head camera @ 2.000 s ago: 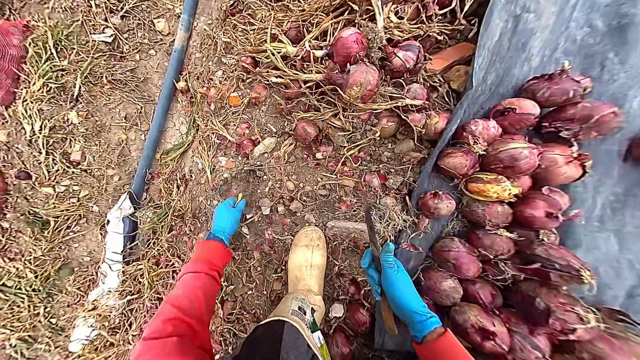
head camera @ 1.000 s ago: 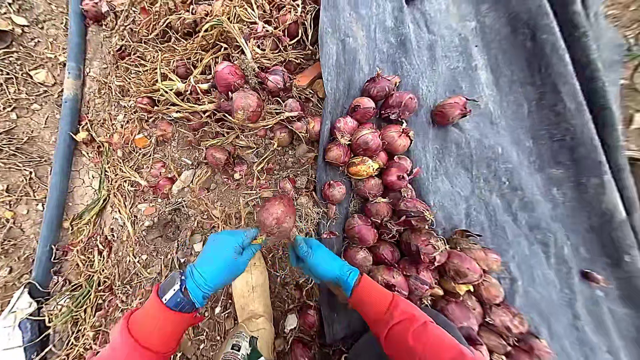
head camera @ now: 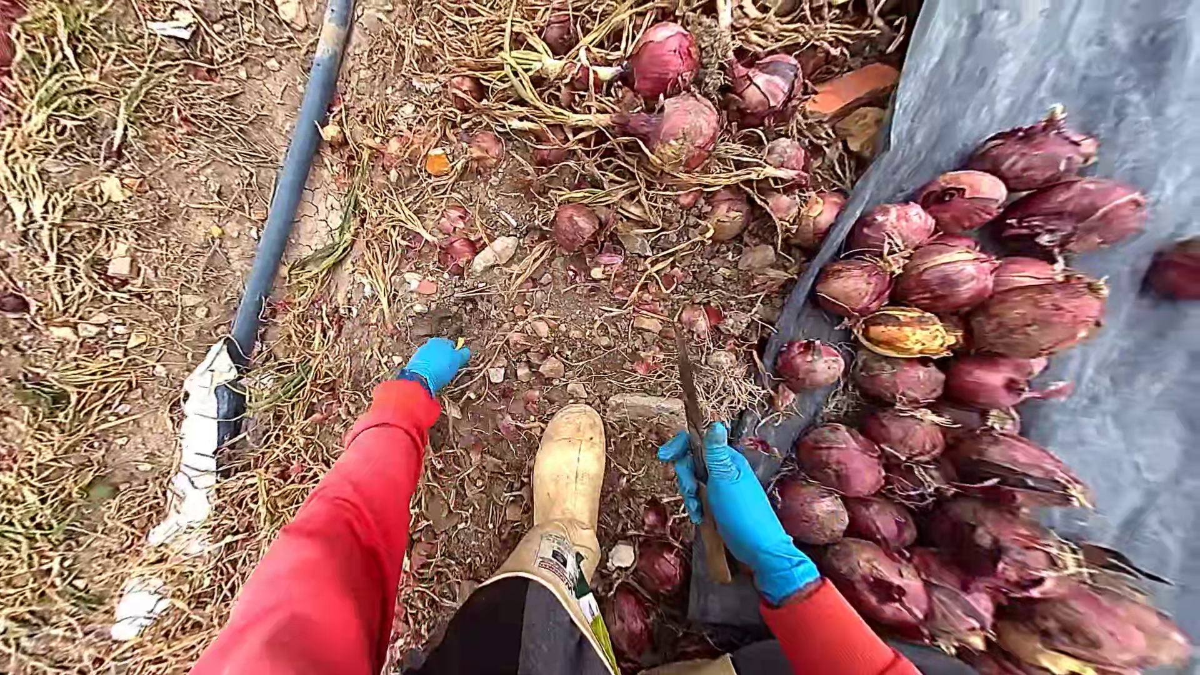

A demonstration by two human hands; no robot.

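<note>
My right hand [head camera: 741, 511], in a blue glove, grips a knife [head camera: 691, 389] with a dark, narrow blade pointing up and away from me. The knife's lower end shows below the fingers. To the left, over the soil, is my left hand [head camera: 437, 364], also blue-gloved, its fingers mostly hidden; a tiny yellowish bit shows at its edge, and I cannot tell whether it is held. Right of the knife, a pile of red onions [head camera: 945, 277] rests on a grey plastic sheet [head camera: 1116, 375]. Farther forward, red onions with dry stems [head camera: 682, 131] lie on the ground.
A blue-grey hose [head camera: 286, 187] with white wrapping [head camera: 202, 431] runs along the left. My tan boot [head camera: 569, 469] stands between my hands. Loose red onions [head camera: 659, 565] lie beside it, near the sheet's edge. An orange fragment [head camera: 851, 89] lies by the sheet farther forward.
A second ago my hands were together at a red onion; now they are apart and neither holds that onion. My left hand has moved off to the left. The view has shifted left.
</note>
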